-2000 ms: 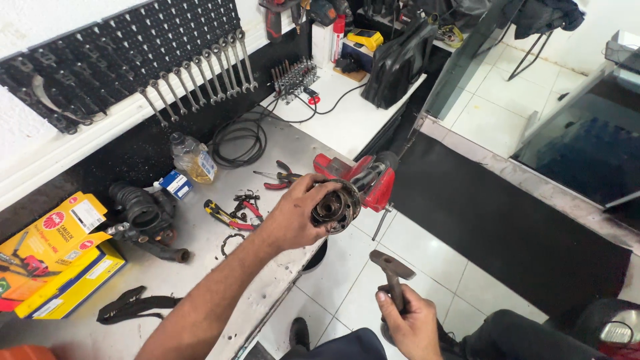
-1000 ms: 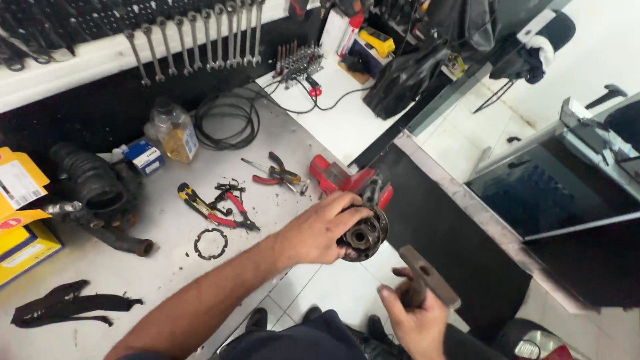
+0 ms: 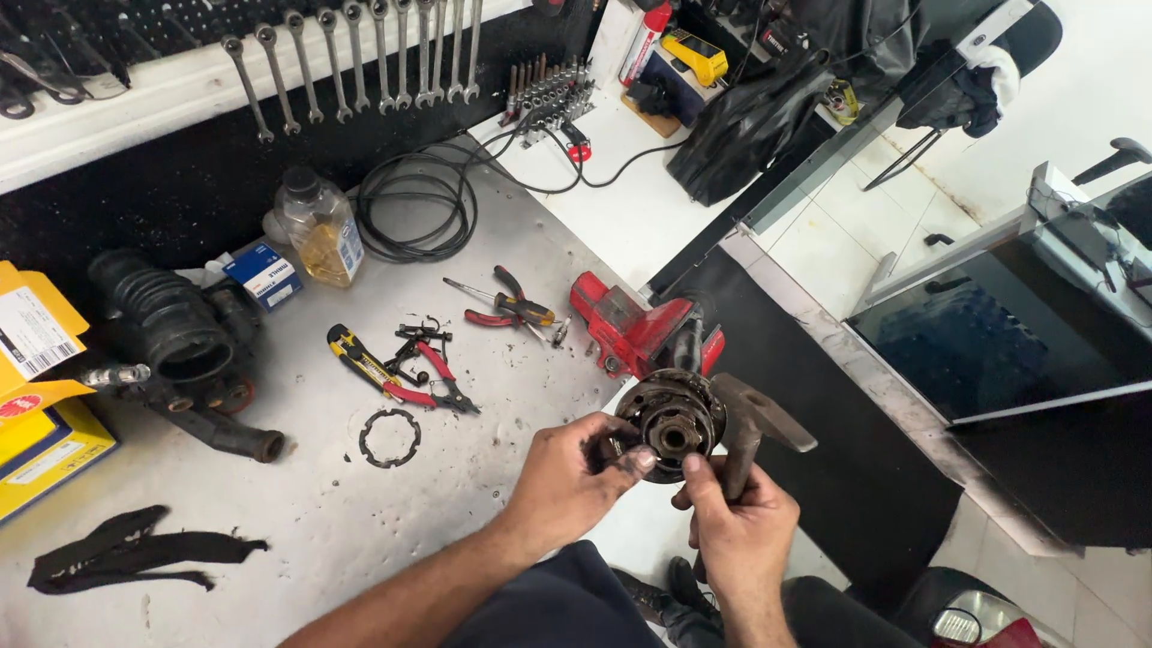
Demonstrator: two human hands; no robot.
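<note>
A greasy round metal joint, apparently a CV joint (image 3: 673, 425), sits at the end of a dark shaft (image 3: 688, 346) by the red bench vise (image 3: 621, 324). My left hand (image 3: 576, 481) grips the joint's left rim, thumb on its front face. My right hand (image 3: 742, 531) is closed around the handle of a hammer (image 3: 765, 414), its metal head up and right of the joint; the right thumb touches the joint's lower edge. On the metal bench to the left lie a black notched ring (image 3: 390, 438), red-handled pliers (image 3: 432, 378) and a yellow-black cutter (image 3: 360, 360).
A screwdriver (image 3: 531, 310) lies across other pliers near the vise. Farther left are an oil bottle (image 3: 319, 229), a blue box (image 3: 263, 276), a black hose part (image 3: 184, 342), yellow boxes (image 3: 54, 450) and torn black rubber (image 3: 144, 549). A coiled cable (image 3: 414, 207) lies behind.
My right hand has brought the hammer up and left, beside the joint, and its thumb now touches the joint. My left hand has shifted from the joint's top to its lower left side.
</note>
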